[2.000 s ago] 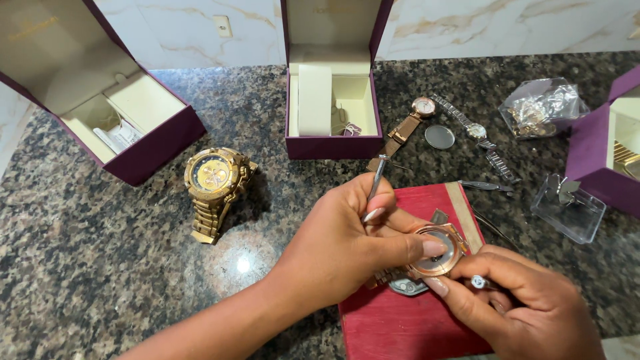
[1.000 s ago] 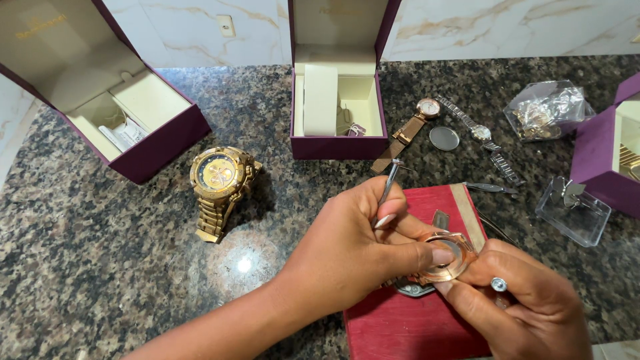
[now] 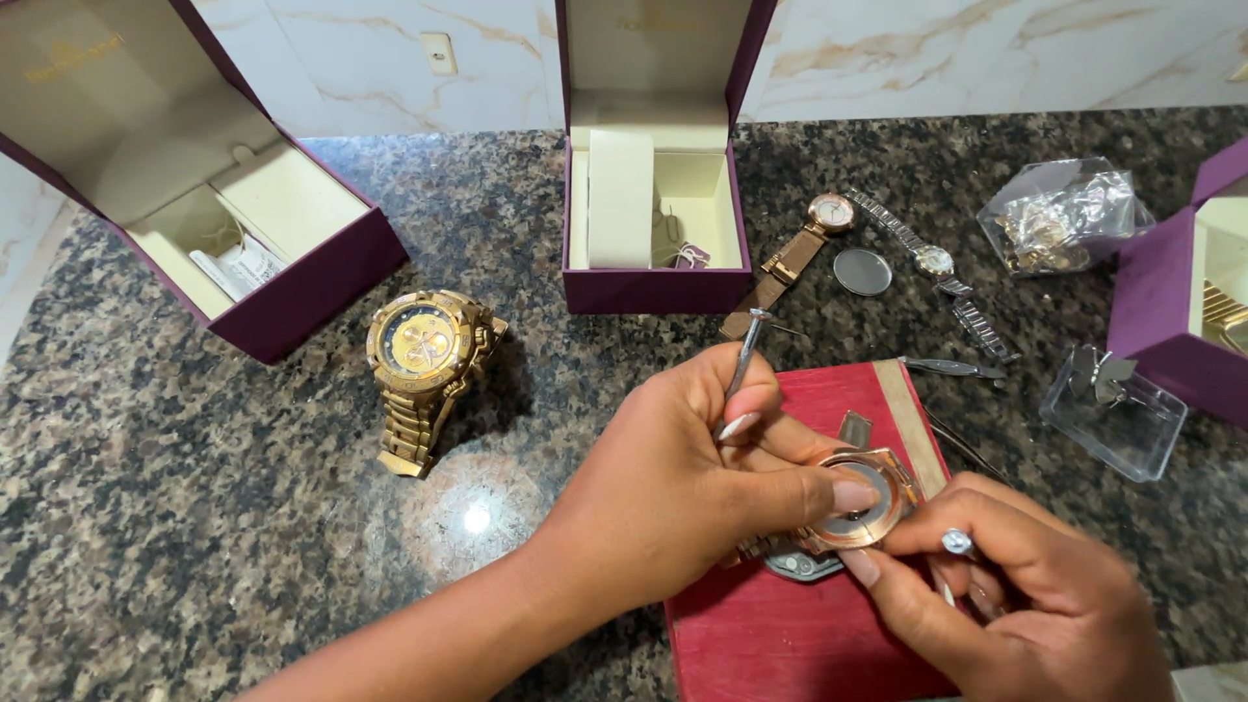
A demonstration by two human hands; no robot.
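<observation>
My left hand [image 3: 682, 468] grips a rose-gold watch case [image 3: 863, 502], its thumb over the opening, and also keeps a thin metal tool [image 3: 746, 366] upright between its fingers. At the case's lower right edge, thumb and forefinger of my right hand [image 3: 1014, 585] pinch the rim; a second small tool with a round silver end [image 3: 956, 541] is tucked in that hand. Below the case lies a grey metal part [image 3: 804, 564] on a red hardcover book [image 3: 780, 634]. Part of a metal band [image 3: 855, 429] shows behind the case.
Purple watch boxes [image 3: 658, 292] [image 3: 312, 292] [image 3: 1170, 292] stand open around the granite counter [image 3: 244, 546]. A gold watch [image 3: 419, 341] lies left; a brown-strap watch [image 3: 831, 213], silver watch [image 3: 934, 261], round disc [image 3: 863, 272], tweezers [image 3: 951, 368], plastic bag [image 3: 1063, 219] and clear tray [image 3: 1111, 419] lie right.
</observation>
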